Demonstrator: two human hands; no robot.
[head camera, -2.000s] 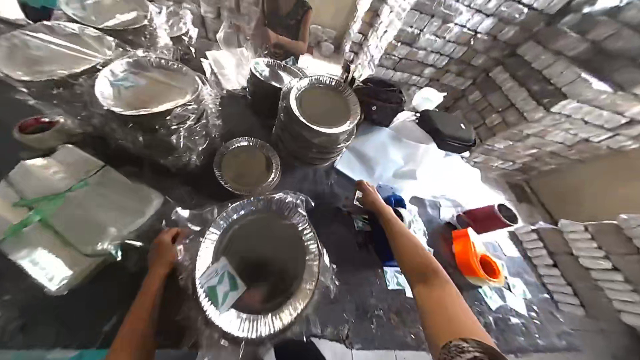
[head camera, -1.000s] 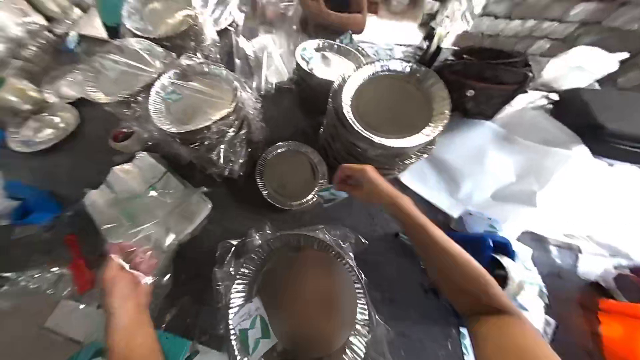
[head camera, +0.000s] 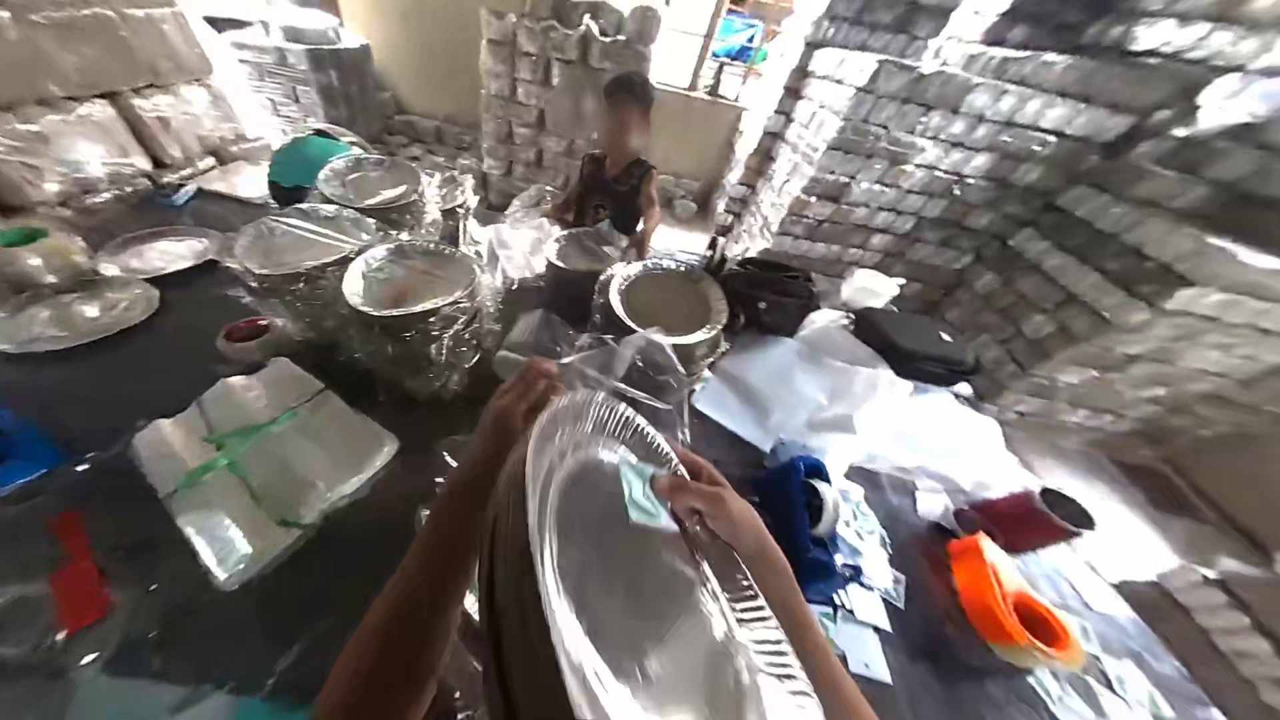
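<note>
A stack of large round foil trays stands tilted on edge in front of me, a printed green and white card on its top tray. My right hand grips the near right rim, fingers by the card. At the upper left rim is my left hand, touching a clear plastic film that rises beyond the stack; its fingertips are partly hidden. Behind the film stands another stack of round foil trays.
To the left lie a green-tied plastic bundle and a red tool. At right are a blue tape dispenser, an orange tape dispenser, paper cards and white plastic sheeting. A person is across the table.
The large tray stack, flat on the table before, is now tilted up between my hands. My left hand has left the plastic bundle, and my right hand has left the small foil tray. The view has lifted.
</note>
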